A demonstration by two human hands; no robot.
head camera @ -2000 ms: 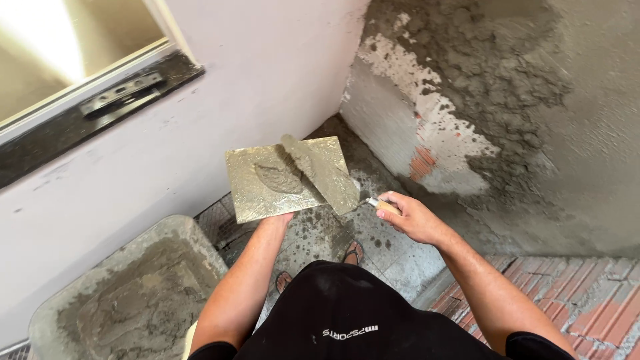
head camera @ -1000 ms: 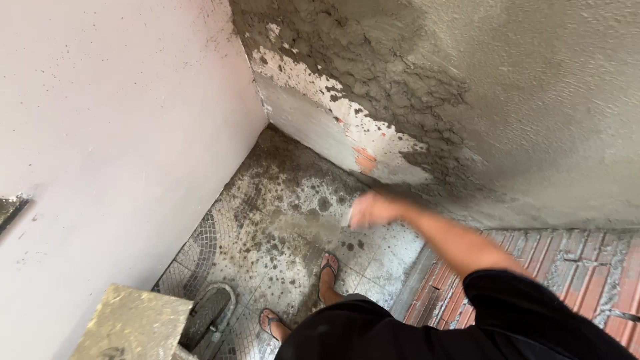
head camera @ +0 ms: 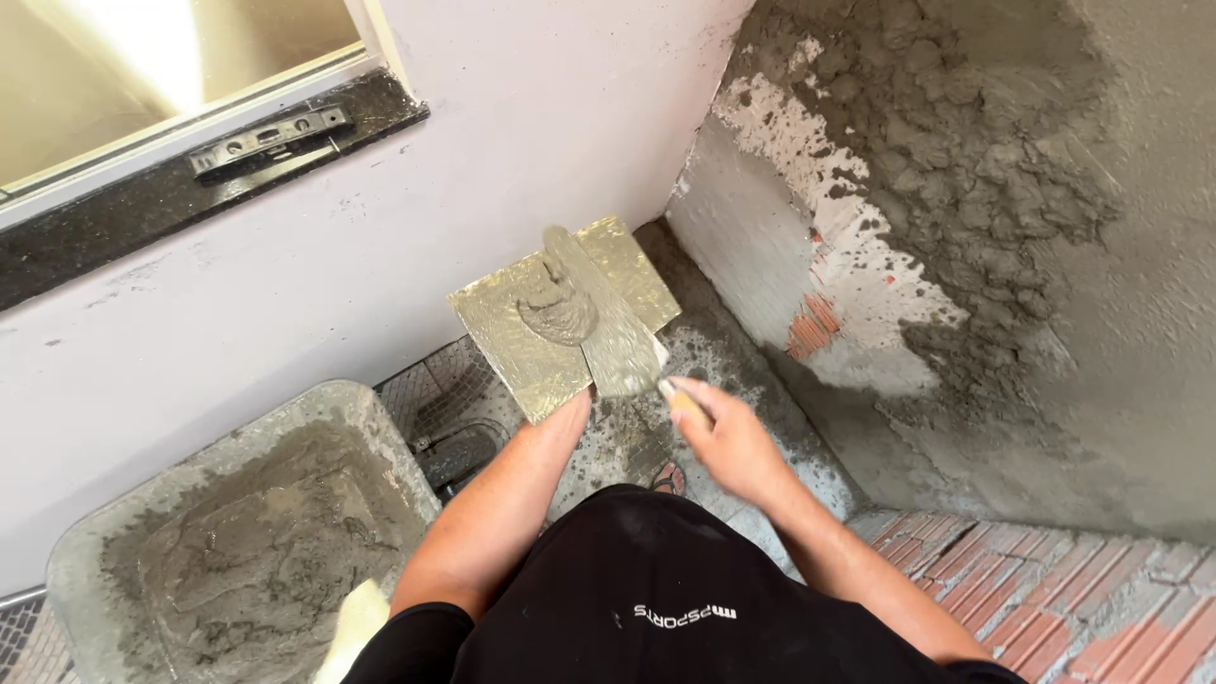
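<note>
My right hand (head camera: 727, 437) is closed around the wooden handle of a mason's trowel (head camera: 613, 328), whose mortar-coated blade lies across a square plastering hawk (head camera: 513, 356). A small heap of wet mortar (head camera: 560, 318) sits on the hawk just left of the blade. Beneath the board, my left hand is mostly hidden; only the wrist (head camera: 570, 413) shows at the near edge, and the board rests above it. To the right rises a wall with rough fresh mortar (head camera: 988, 190), a bare whitish patch (head camera: 855, 237) and some exposed red brick (head camera: 813, 325).
A large mortar tub (head camera: 85, 560) stands at lower left beside the pale wall (head camera: 560, 104). A spirit level (head camera: 271, 138) lies on the dark stone windowsill (head camera: 57, 252). Unplastered hollow brick (head camera: 1064, 598) is at lower right. Wet mortar spots mark the floor (head camera: 608, 456) around my feet.
One second ago the hawk was at the lower left and my right hand was apart from it, over the floor. Now the trowel lies across the hawk. The view has swung left.
</note>
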